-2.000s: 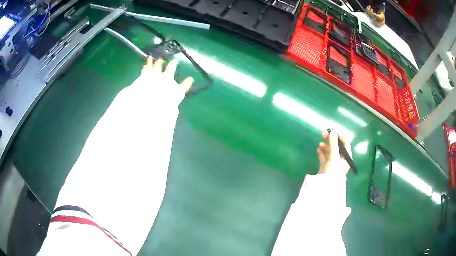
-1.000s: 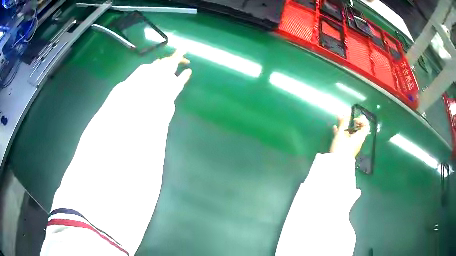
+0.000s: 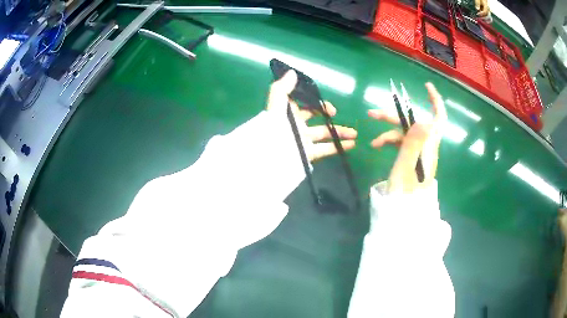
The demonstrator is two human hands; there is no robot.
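Observation:
A black phone middle frame (image 3: 304, 90) is held in my left hand (image 3: 311, 127), with its solid end up and away from me. My thumb is on the solid end and my fingers pass behind the open window. My right hand (image 3: 413, 140) holds tweezers (image 3: 406, 113) with a dark handle. Their two pale tips are apart and point away from me. The tips do not touch the frame. The frame's near end is blurred over the green surface.
Another dark frame (image 3: 208, 32) lies at the upper left, near two pale tubes (image 3: 168, 43) and a metal rail (image 3: 118, 48). A black tray (image 3: 336, 13) and a red tray (image 3: 491, 77) line the far edge. A person's hand (image 3: 482, 7) shows at the top right.
My left hand has moved right from the upper left and now holds a frame. My right hand has let go of the frame it touched at right, and the tweezers now show spread tips.

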